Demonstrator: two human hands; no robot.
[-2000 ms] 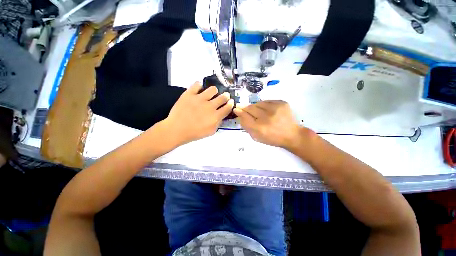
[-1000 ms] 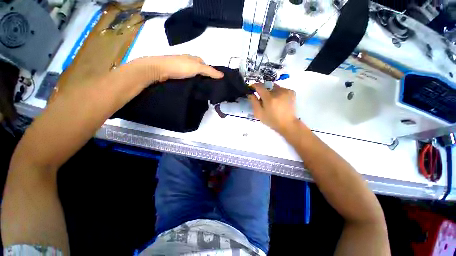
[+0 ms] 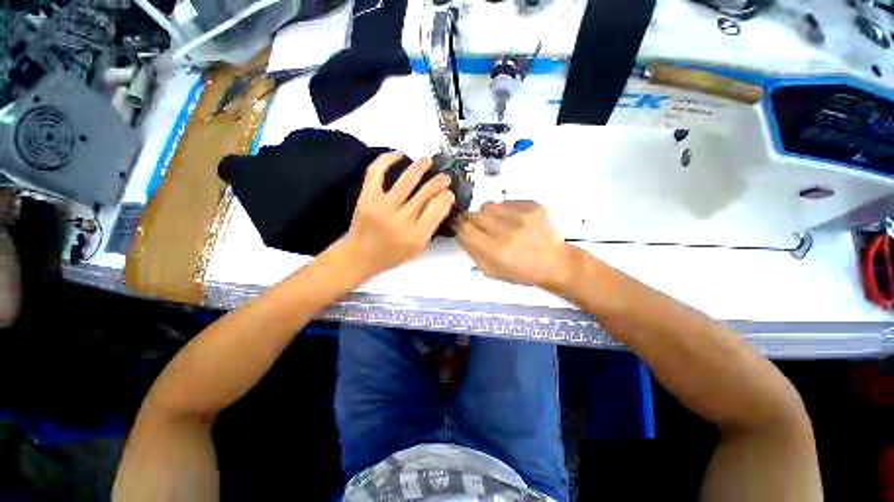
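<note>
A black cloth piece (image 3: 304,191) lies bunched on the table left of the needle, its right end under my fingers at the presser foot (image 3: 461,152). My left hand (image 3: 397,216) presses flat on the cloth, fingers spread towards the foot. My right hand (image 3: 515,240) pinches the cloth edge just in front of the foot, fingertips close to my left hand's. The cloth edge between my fingertips is mostly hidden. The white sewing machine head (image 3: 725,172) stands beyond and to the right.
Ridged black pieces (image 3: 358,78) lie behind the needle. A black strip (image 3: 606,59) hangs over the machine head. Tape-covered cardboard (image 3: 176,230) lies at left, with a grey fan-like box (image 3: 64,137) beyond it. Red-handled scissors (image 3: 875,270) lie at the right edge. A blue lever (image 3: 521,147) is right of the foot.
My left hand has come from over the cloth at left to beside the foot. The cloth lies further back and is bunched differently. My right hand stays near the foot. The camera view has shifted.
</note>
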